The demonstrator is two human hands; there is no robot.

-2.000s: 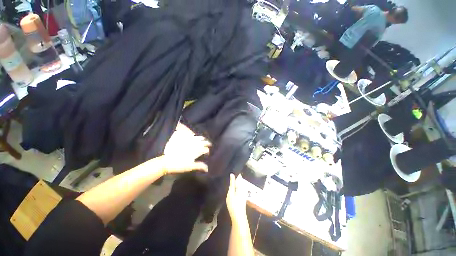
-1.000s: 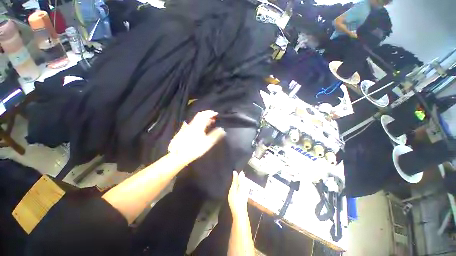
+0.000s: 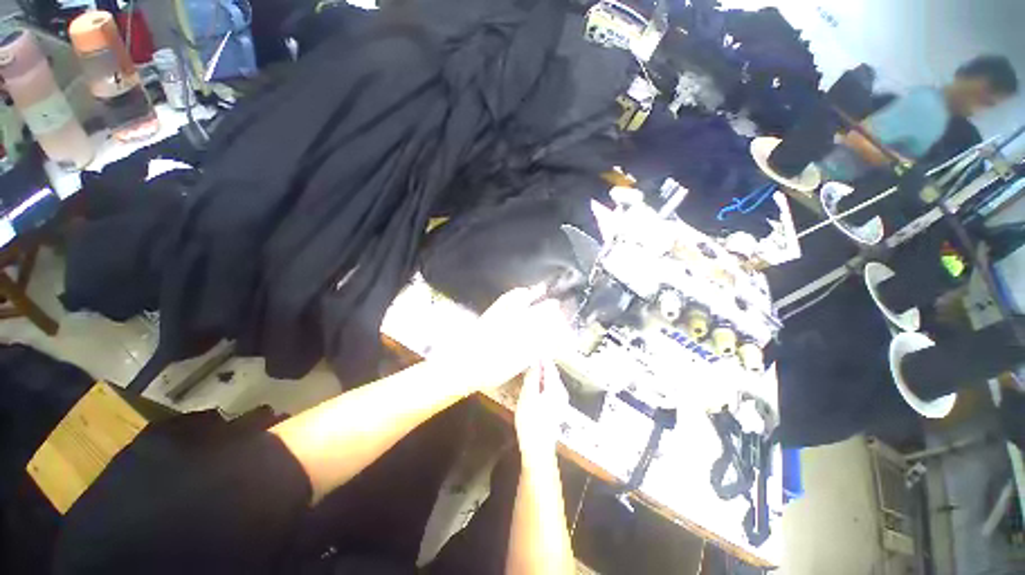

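Observation:
A black garment piece (image 3: 495,249) lies on the table at the needle end of the white overlock machine (image 3: 686,286). My left hand (image 3: 519,335) is at its front edge, close to the presser foot area, with the fingertips on the cloth; glare washes out the hand. My right hand (image 3: 542,407) is just in front of the machine's left end, fingers pointing up, close to my left hand. Whether the right fingers pinch cloth cannot be told. Four cream tension knobs (image 3: 698,323) show on the machine front.
A large heap of black cloth (image 3: 326,169) lies behind and left. Black strap loops (image 3: 736,455) lie on the white table (image 3: 686,485). Thread cones on white dishes (image 3: 913,376) stand right. Bottles (image 3: 110,73) are far left, a yellow slatted board (image 3: 84,446) lower left. A person (image 3: 916,124) is at back right.
My left hand has moved right and towards the machine. The black cloth that hung over the table's front edge has gone back onto the table, baring the edge. My right hand has stayed nearly in place.

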